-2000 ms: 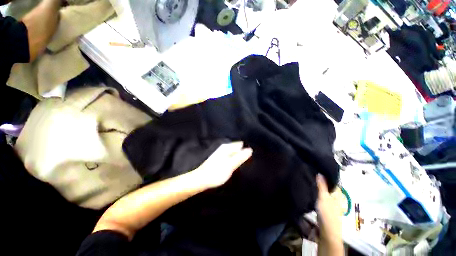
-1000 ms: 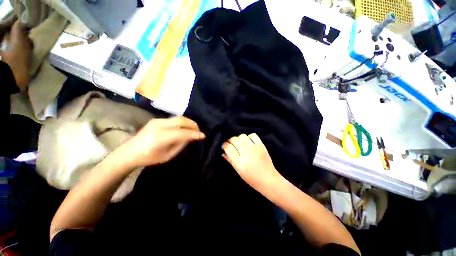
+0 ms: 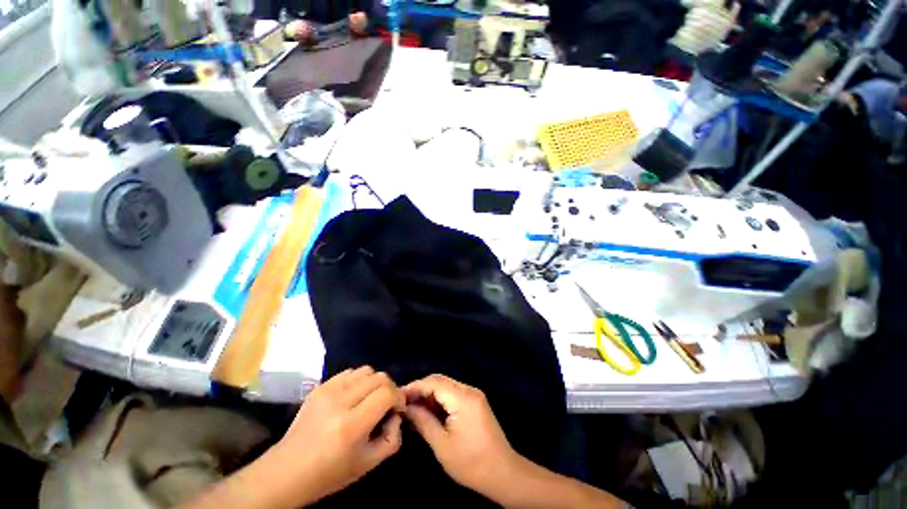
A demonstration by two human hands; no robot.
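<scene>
The black garment (image 3: 448, 298) lies over the front edge of the white table and down onto my lap, with its upper end on the table. My left hand (image 3: 348, 423) and my right hand (image 3: 453, 423) meet at its lower middle, fingertips touching. Both pinch a small part of the black cloth; the exact piece between the fingers is too small to tell. A thin curved loop shows near the garment's upper left.
Scissors (image 3: 619, 341) and orange-handled snips (image 3: 679, 346) lie right, before the white sewing machine (image 3: 676, 234). Another machine head (image 3: 134, 214) stands left. A blue-and-tan strip (image 3: 269, 288), phone (image 3: 494, 201) and yellow basket (image 3: 589, 139) are on the table. Beige cloth (image 3: 159, 452) hangs lower left.
The camera view has tilted up, showing more of the far table. My hands, apart a second ago, have come together at the fingertips on the garment.
</scene>
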